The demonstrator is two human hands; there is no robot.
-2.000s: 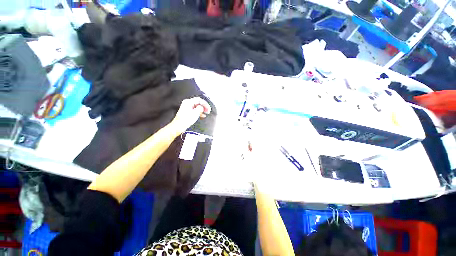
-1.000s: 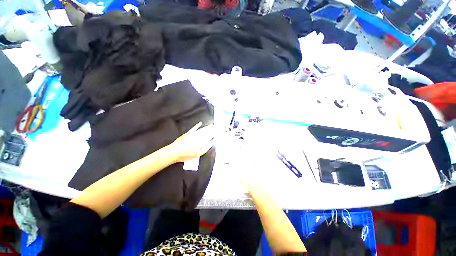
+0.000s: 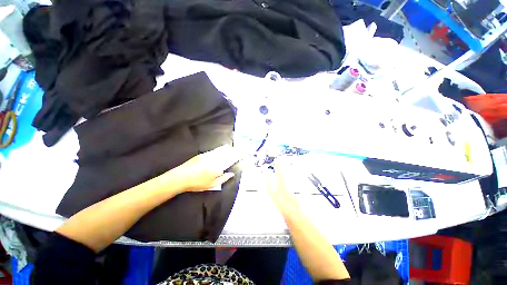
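Observation:
A dark brown garment piece (image 3: 150, 133) lies flat on the white table, its right edge just left of the needle area. My left hand (image 3: 208, 170) lies on that edge, and a bit of a white slip (image 3: 214, 188) shows under its fingers. I cannot tell if the fingers grip the cloth. My right hand (image 3: 276, 181) is at the presser foot and needle (image 3: 266, 158), washed out by the lamp; what its fingers hold does not show. The sewing machine (image 3: 361, 133) reaches to the right.
Thread snips (image 3: 325, 190), a smartphone (image 3: 383, 200) and a small greyish case (image 3: 422, 204) lie right of my right hand. A crumpled dark heap (image 3: 105, 61) and a blacker cloth pile (image 3: 256, 36) lie behind. Scissors (image 3: 8, 125) are far left, thread spools (image 3: 347, 79) behind the machine.
The view has moved closer. The white slip, earlier in plain view, is now mostly under my left hand. My right hand has moved up from the table's front edge to the needle area.

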